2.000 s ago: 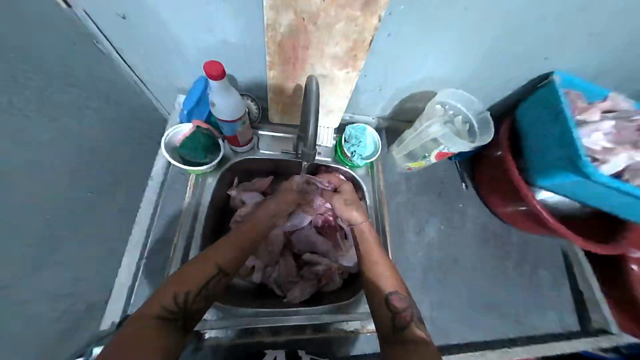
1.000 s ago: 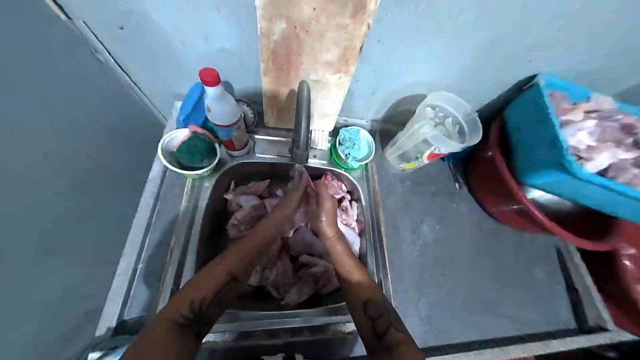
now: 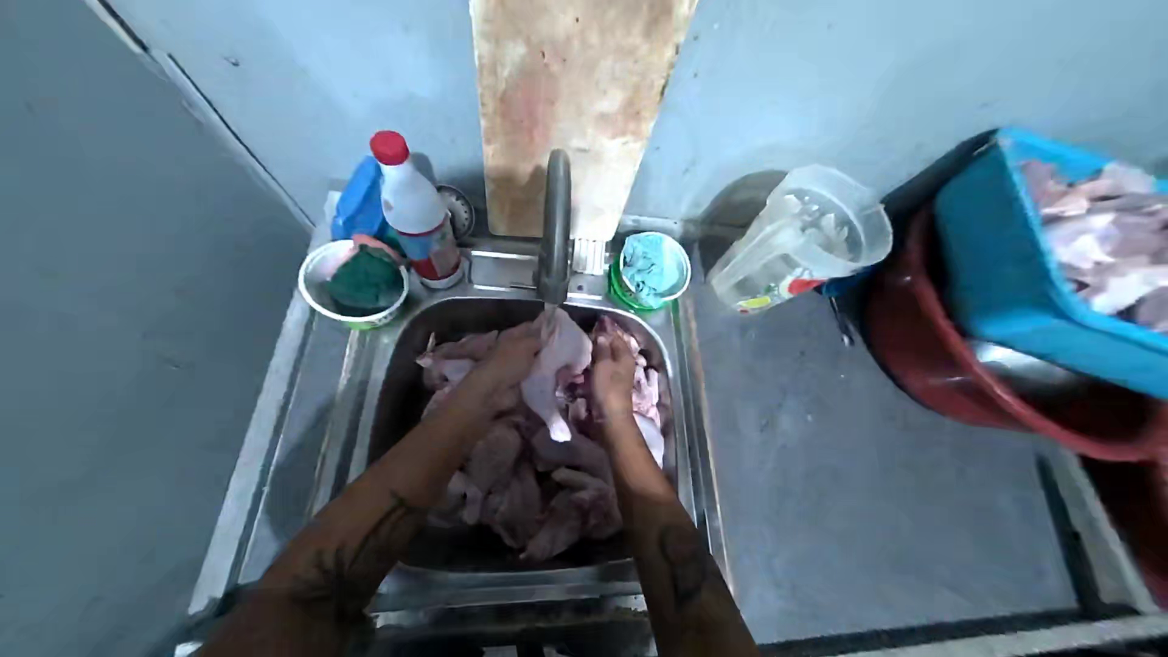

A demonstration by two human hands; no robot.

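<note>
Raw chicken pieces (image 3: pixel 511 484) lie heaped in a stainless steel sink (image 3: pixel 388 411) below a dark curved faucet (image 3: pixel 557 228). My left hand (image 3: pixel 511 360) is closed on one chicken leg piece (image 3: pixel 555 365), which hangs under the spout with its bone end toward me. At the right of the sink, my right hand (image 3: pixel 615 370) rests on other pieces, its palm side hidden, so whether it grips any of them is unclear.
Behind the sink's left stand a red-capped bottle (image 3: pixel 415 214) and a bowl with a green scouring pad (image 3: pixel 365 278). On the right are a tub with a light blue cloth (image 3: pixel 651 269), a clear plastic jug (image 3: pixel 803 239), a red basin (image 3: pixel 922 338) and a blue crate of meat (image 3: pixel 1013 246).
My hands, close together under the faucet a second ago, are now apart. The right one has moved right onto the pieces, and a leg piece now shows clearly beside my left hand.
</note>
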